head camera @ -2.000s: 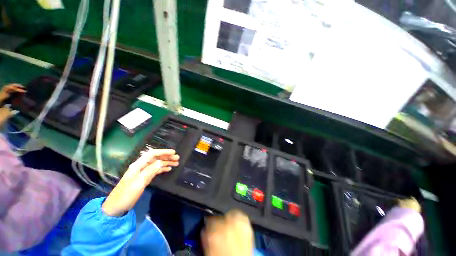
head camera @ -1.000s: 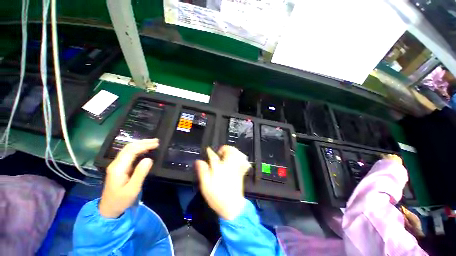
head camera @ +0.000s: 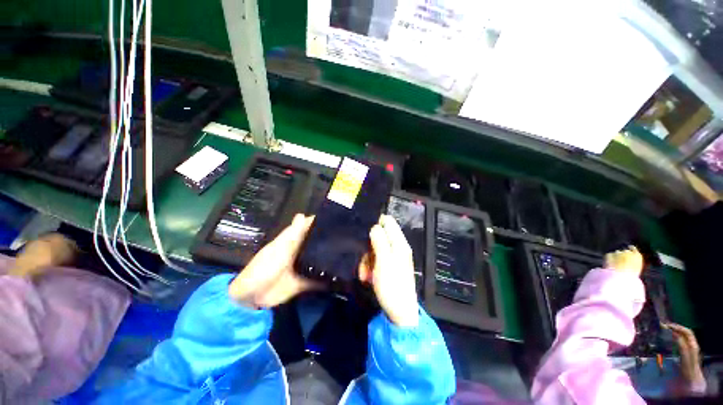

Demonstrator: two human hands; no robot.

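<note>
A smartphone (head camera: 339,237) is held up over the phone tray, its screen dark with a bright yellow and white block near the top. My left hand (head camera: 275,265) grips its lower left side and my right hand (head camera: 390,269) its lower right side. The black phone tray (head camera: 491,316) lies below. One phone (head camera: 252,204) lies in its left slot with rows of text on the screen. Two more phones lie in the right slots, one (head camera: 455,255) with a mostly dark screen. The slot under the held phone is mostly hidden.
A small black block with a white label (head camera: 203,168) stands left of the tray. White cables (head camera: 127,142) hang at left. A white post (head camera: 251,75) rises behind the tray. People in pink sleeves work at left and at right (head camera: 591,316), beside another tray. Paper sheets (head camera: 555,75) hang behind.
Both hands have taken hold of the phone from the second slot and raised it. The green and red buttons on the right phones no longer show. The camera view has shifted.
</note>
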